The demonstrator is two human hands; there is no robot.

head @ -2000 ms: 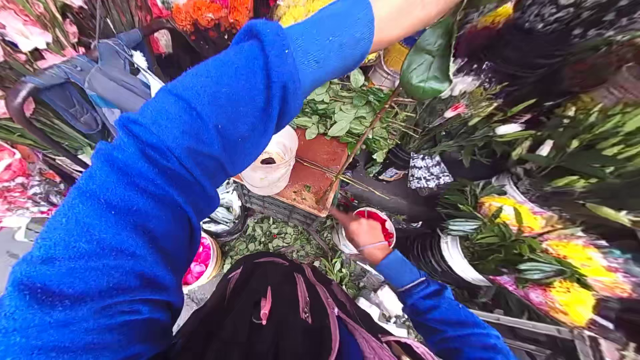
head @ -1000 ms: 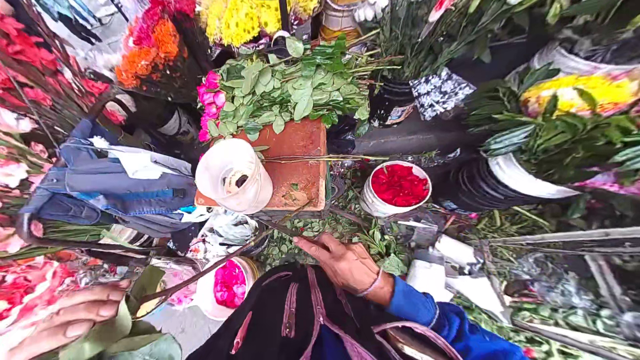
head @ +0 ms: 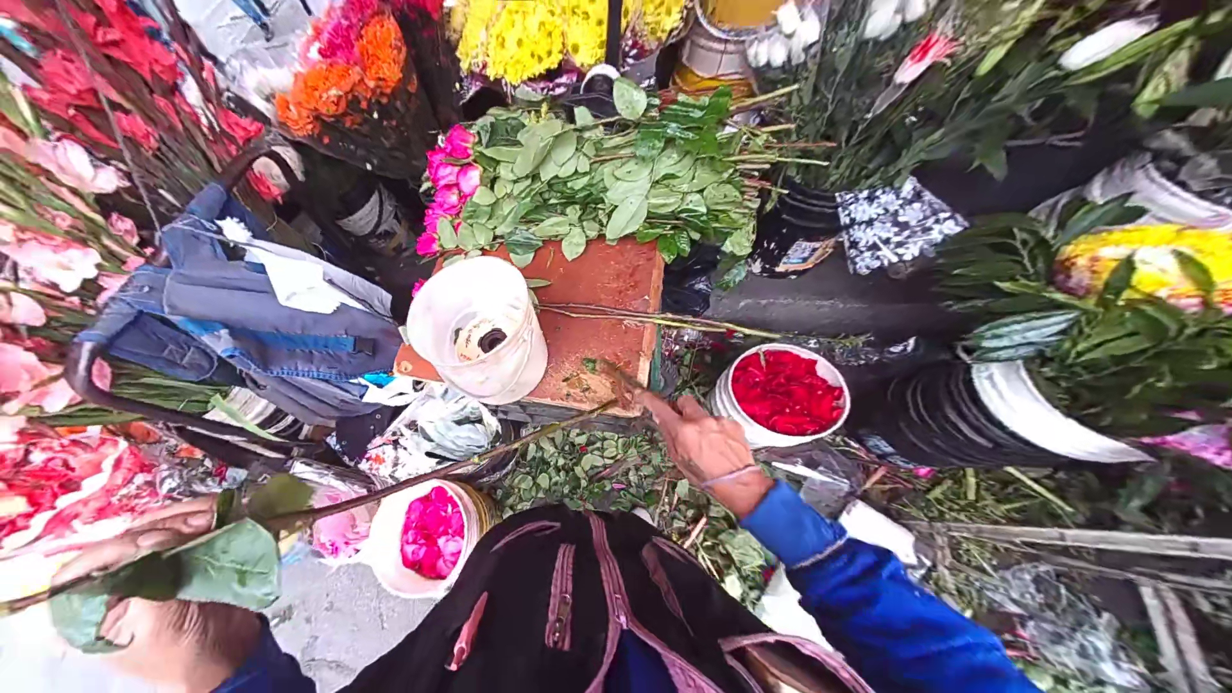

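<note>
At the lower left, my left hand (head: 164, 597) is around a leafy stem (head: 462, 464), whose bare length runs right and up to the board's front edge. My right hand (head: 707, 448) is at that end, its fingers pointing left. Whether it pinches the stem or a small tool there is too blurred to tell. On the reddish-brown board (head: 587, 274) stand a white plastic bucket (head: 520, 371) and a bunch of pink roses (head: 452, 183) with leafy stems (head: 616, 183). Thin cut stems (head: 664, 318) lie across the board's middle.
A bucket of red petals (head: 787, 393) stands right of my right hand; a bucket of pink petals (head: 431, 531) is below the stem. Leaf litter (head: 587, 462) covers the ground before the board. A blue-grey backpack (head: 260, 308), stacked black buckets (head: 934, 414) and yellow flowers (head: 529, 38) surround it.
My left arm, raised across the view two seconds ago, is now low at the left with the leafy stem in hand. My right hand stays near the board's front edge. The view has shifted.
</note>
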